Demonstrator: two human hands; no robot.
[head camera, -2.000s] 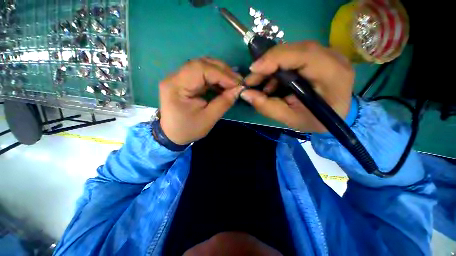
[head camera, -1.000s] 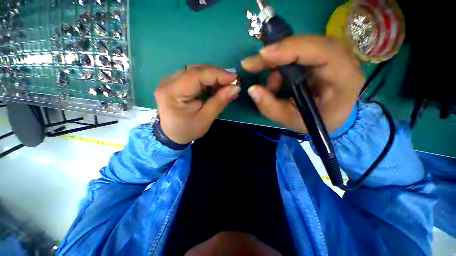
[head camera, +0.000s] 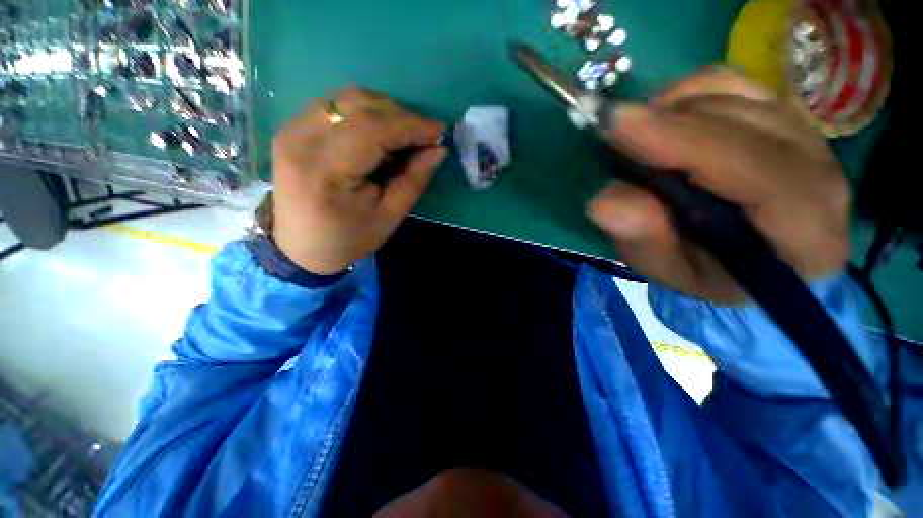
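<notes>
My left hand (head camera: 349, 172), with a ring, has thumb and forefinger pinched together just left of the white pad (head camera: 488, 130). A tiny dark thing shows at the fingertips, too small to make out. A small dark circuit assembly (head camera: 489, 164) with shiny dots lies on the pad's lower part. My right hand (head camera: 724, 182), blurred, holds the black soldering iron (head camera: 734, 228). Its metal tip points up and left, above and right of the pad. Small round components (head camera: 599, 71) lie in a loose pile beside the iron tip.
A large clear parts tray (head camera: 121, 91) stands on the green mat (head camera: 385, 51) at the left. A yellow and red-white tape roll (head camera: 845, 66) lies at the upper right. The iron's black cord hangs at the right. A dark stool (head camera: 40, 207) stands beyond the bench edge.
The hands have moved apart, left hand to the left, right hand to the right with the iron. The white pad now shows between them. The iron tip has swung down and left.
</notes>
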